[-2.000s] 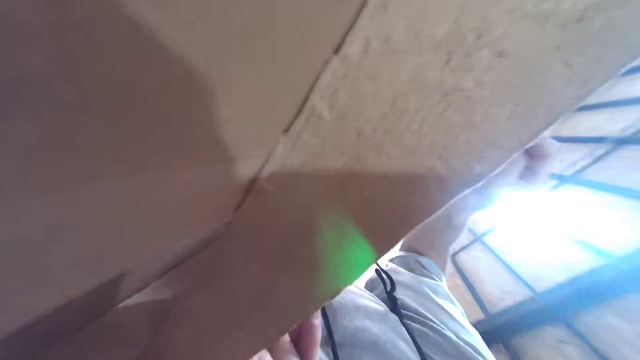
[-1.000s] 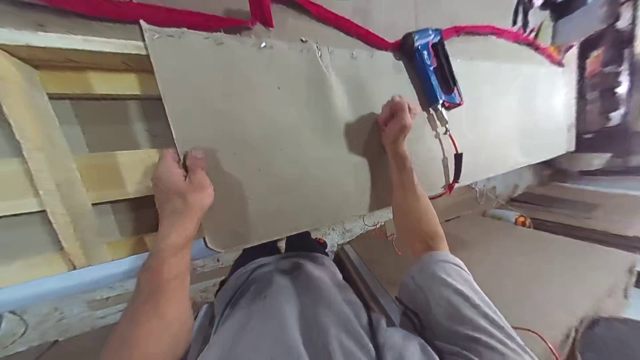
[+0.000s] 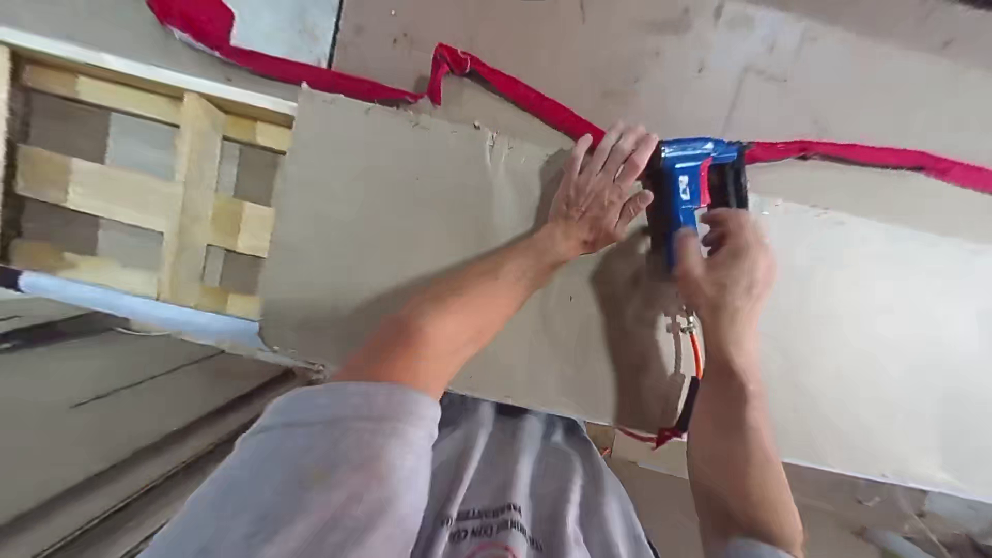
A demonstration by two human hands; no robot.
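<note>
A sheet of tan cardboard [image 3: 434, 232] lies over a wooden slatted frame [image 3: 194, 186]. My left hand [image 3: 601, 190] rests spread on the sheet near its far edge, fingers by a strip of red fabric [image 3: 527, 101]. Just right of it is a blue pneumatic stapler [image 3: 686, 182], with an orange air hose [image 3: 696, 353] at its lower end. My right hand [image 3: 728, 263] is at the stapler's handle, thumb and fingers curled round its lower part; blur hides how firmly it grips.
Beyond the red fabric stretches a large flat panel surface [image 3: 659, 70]. At the frame's near side runs a pale blue-white edge strip [image 3: 139, 310]. Dark-edged boards [image 3: 155, 411] lie at the lower left. The hose drops over the sheet's near edge.
Two seconds ago a board-like sheet filled most of the view. Since one second ago, my left hand has moved from the sheet's left edge to beside the stapler, and my right hand has come to its handle.
</note>
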